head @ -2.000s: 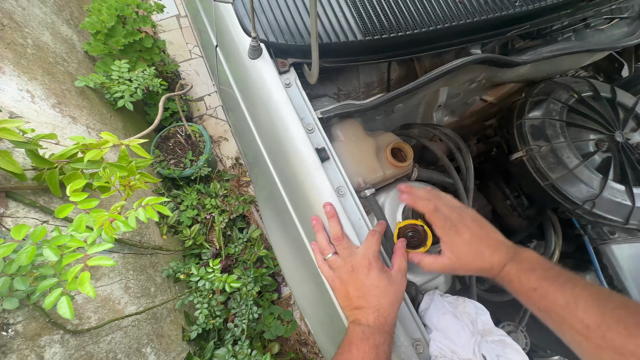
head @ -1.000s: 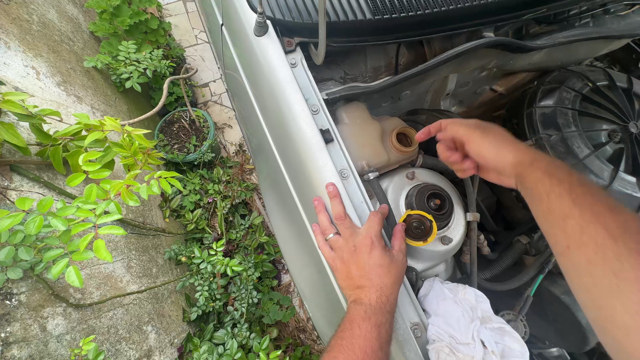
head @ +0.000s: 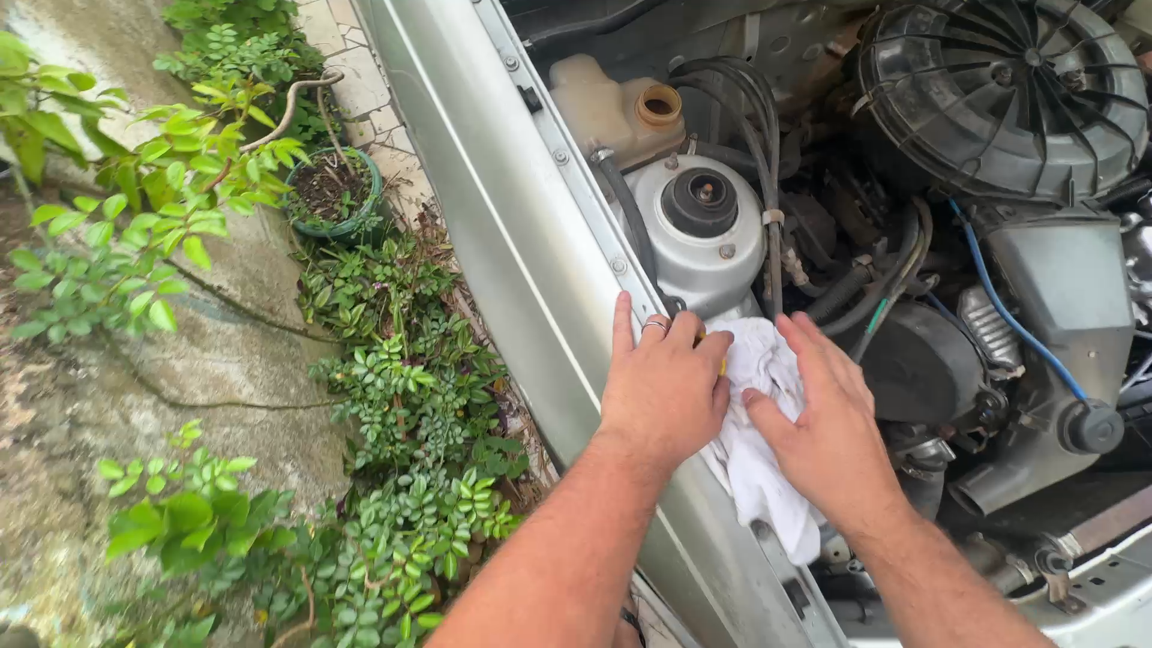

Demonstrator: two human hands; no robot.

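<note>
My left hand [head: 668, 382], with a ring on one finger, is over the car's fender edge and grips a yellow-rimmed cap [head: 723, 364], mostly hidden behind the fingers. A crumpled white cloth [head: 760, 441] lies between my hands at the engine bay's edge. Beside its right side, my right hand [head: 823, 405] is held with fingers extended and thumb apart, holding nothing visible. Farther up, the translucent plastic coolant reservoir [head: 612, 108] has its round brownish neck [head: 659, 104] uncovered. The strut tower [head: 711, 234] with its black centre sits between the reservoir and the cloth.
A round black air filter housing [head: 1008, 90] fills the upper right, with hoses [head: 765, 153] between it and the reservoir. The silver fender [head: 513, 225] runs diagonally along the bay. Left of the car are a green plant pot [head: 337, 225], leafy plants [head: 387, 378] and a stone wall [head: 243, 360].
My right hand has moved from pointing at the reservoir neck down to beside the cloth. My left hand, with the cap, has moved from beside the strut tower to the cloth. The view has shifted.
</note>
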